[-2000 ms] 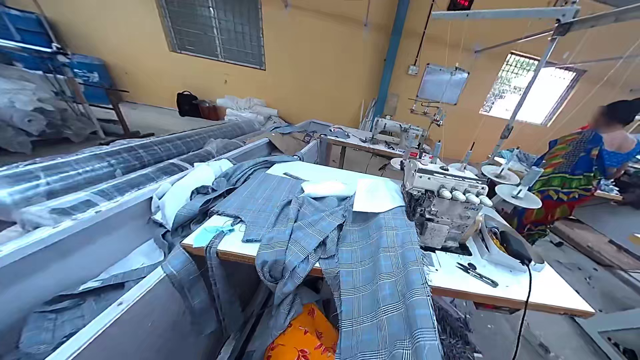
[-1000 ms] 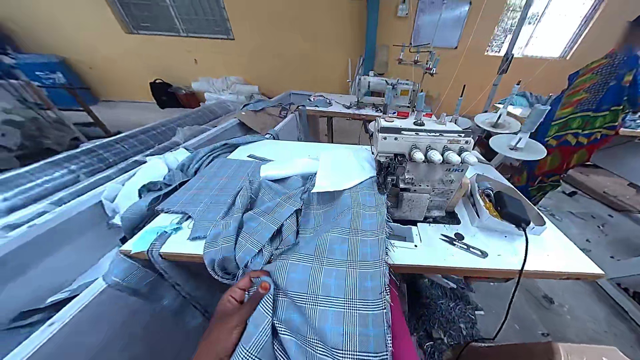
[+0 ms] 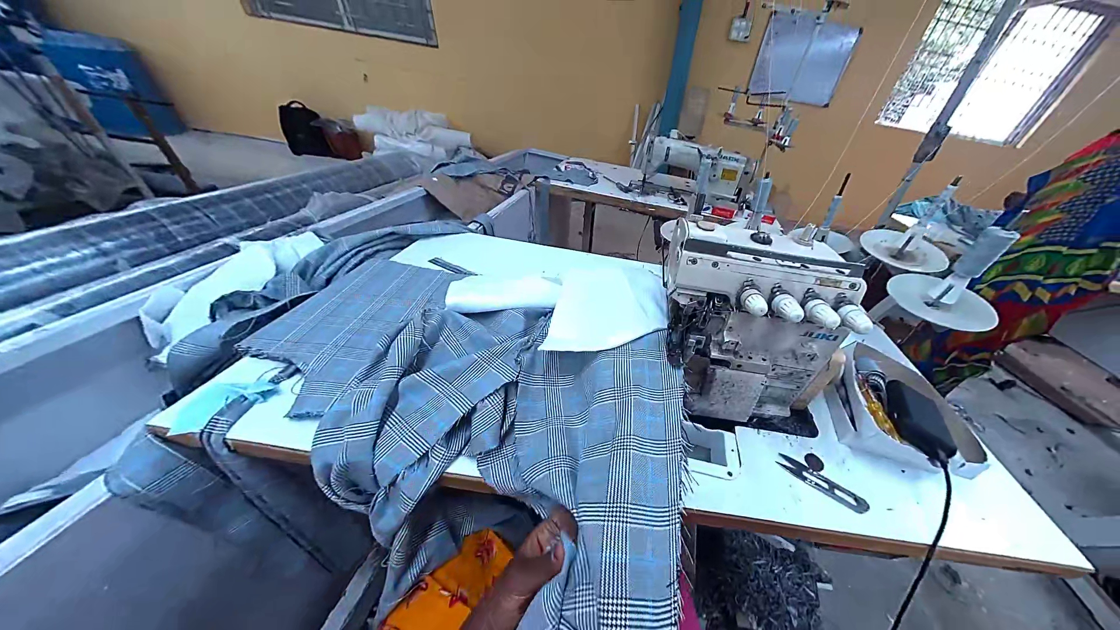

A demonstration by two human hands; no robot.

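Observation:
My left hand (image 3: pixel 535 553) is at the bottom centre, its fingers closed on the edge of a grey-blue checked fabric (image 3: pixel 612 437) that hangs over the front edge of the white sewing table. My right hand is out of the frame. The fabric's frayed right edge runs down from beside the needle area of a white Juki overlock machine (image 3: pixel 770 306). White fabric pieces (image 3: pixel 608 306) lie across the upper part of the checked cloth. More checked cloth (image 3: pixel 350 315) spreads over the left of the table. Thread snips (image 3: pixel 822 483) rest on the tabletop right of the cloth.
A white tray (image 3: pixel 967 455) with a black corded device (image 3: pixel 920 420) stands on the table's right. Thread stands (image 3: pixel 941 302) rise behind. A grey bin (image 3: pixel 79 385) with cloth flanks the left. Another sewing machine (image 3: pixel 696 162) is behind; a person in patterned clothing (image 3: pixel 1050 254) is at right.
My left hand, not visible two seconds ago, came into view holding the cloth by one second ago and still holds it, now further right along the cloth. The view has moved closer to the table.

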